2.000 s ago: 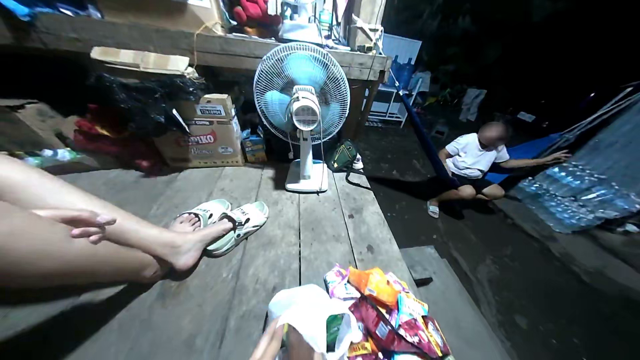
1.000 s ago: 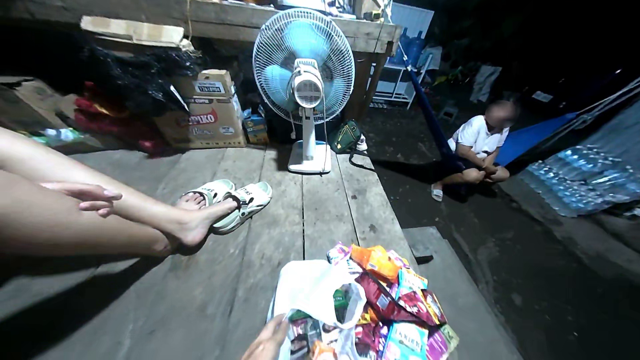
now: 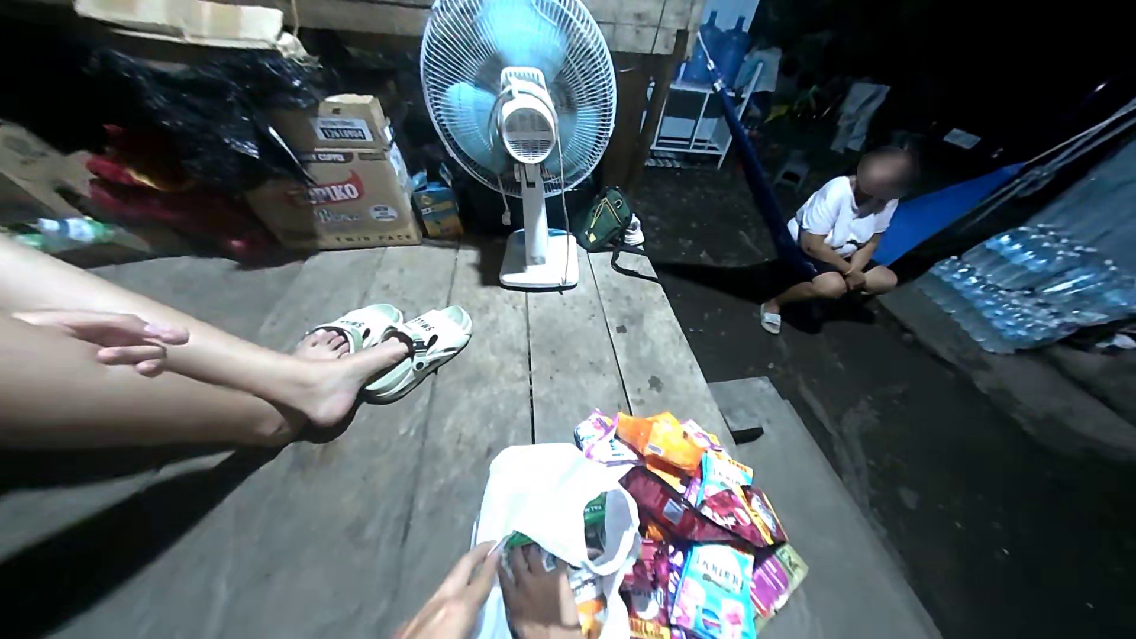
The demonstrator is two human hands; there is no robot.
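At the bottom of the head view a white plastic bag [image 3: 541,484] stands open on a wooden platform [image 3: 479,390], with packets inside. My left hand [image 3: 457,599] is at the bag's left edge, its fingers against the plastic. Reaching into the bag's mouth, my right hand [image 3: 537,590] has its fingertips hidden among the contents, so its grip is unclear. Touching the bag's right side lies a heap of colourful sachets [image 3: 679,515], among them an orange packet [image 3: 666,439] and a light blue packet [image 3: 714,586].
An electric fan [image 3: 530,133] stands on the platform, near a green bag [image 3: 606,219] and cardboard boxes [image 3: 346,200]. Bare legs, a hand and clogs [image 3: 426,351] are at left. Beyond the platform edge a person [image 3: 843,226] sits in a blue hammock beside plastic bottles [image 3: 1047,275].
My right hand now shows inside the white bag. The person in the hammock has drawn an outstretched arm in, hands together.
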